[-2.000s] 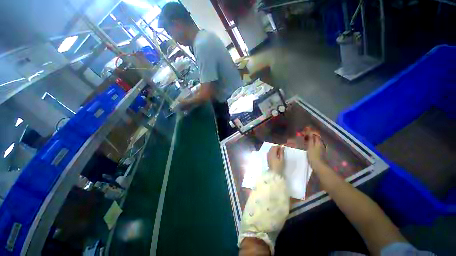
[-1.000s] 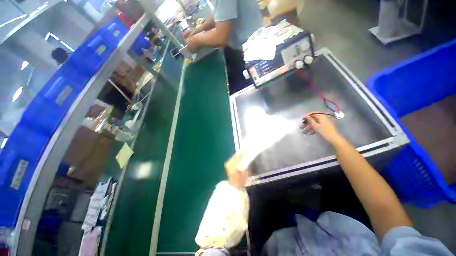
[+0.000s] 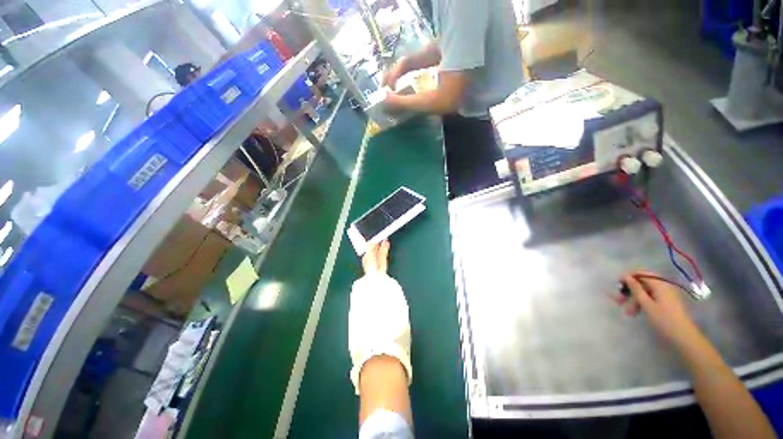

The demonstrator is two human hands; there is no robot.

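A small framed solar panel with dark cells and a white border is tilted over the green conveyor belt. My left hand is at its near end with the fingers at its edge; the thumb and underside are hidden. My right hand is over the grey test table, pinching a small dark probe end of a lead. Red and black wires run from the instrument to a small white connector beside my right hand.
White papers lie on the instrument. A person stands further along the belt, hands over it. Blue bins line the shelf at left. A yellow note is at the far belt edge. A blue crate is at right.
My left hand has moved the panel left from the test table to over the belt, its cell side now showing. My right hand remains over the table with the lead. The view has shifted.
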